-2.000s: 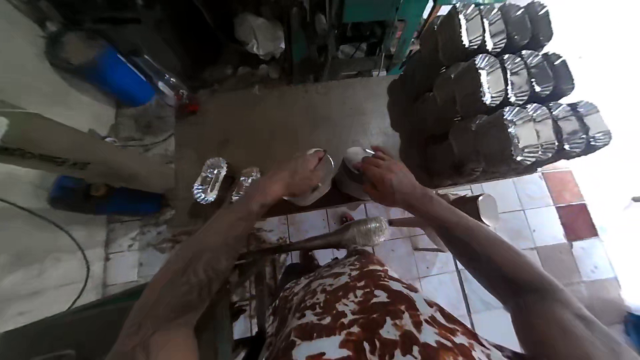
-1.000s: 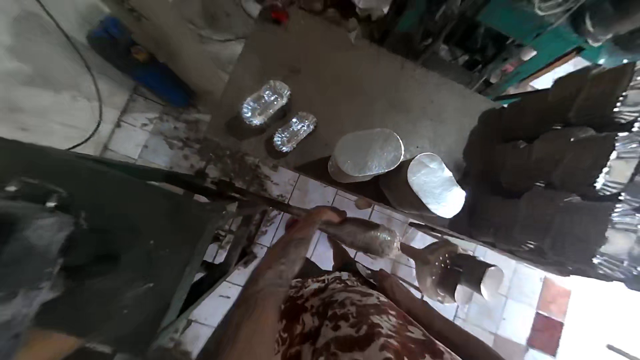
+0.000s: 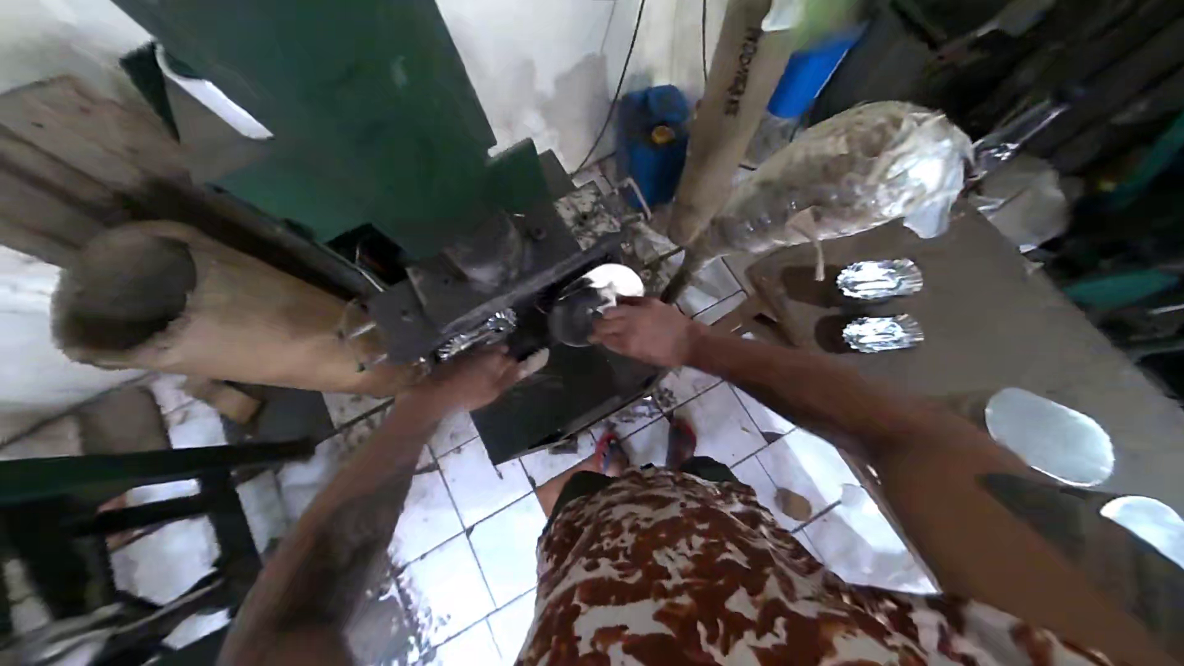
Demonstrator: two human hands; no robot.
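My right hand (image 3: 645,330) is at a round, shiny metal piece (image 3: 612,280) on the dark bed of a green press machine (image 3: 370,111); its fingers touch the piece's near edge. My left hand (image 3: 474,377) lies at the front edge of the same machine, beside a crinkled foil piece (image 3: 476,335); whether it grips anything is not clear. On the table to the right are a fluted foil tray (image 3: 879,278) and a second foil tray (image 3: 882,333), with an oval foil stack (image 3: 1049,437) and another foil stack (image 3: 1147,525) nearer me.
A large cardboard tube (image 3: 222,310) juts out at the left of the machine. A plastic-wrapped roll (image 3: 842,176) stands between the machine and the table (image 3: 980,305). A blue jerrycan (image 3: 653,143) is by the wall. Green metal bars (image 3: 157,470) cross the lower left.
The view has swung left to the green machine. My hands, at the oval foil stacks two seconds ago, are now at the machine's bed.
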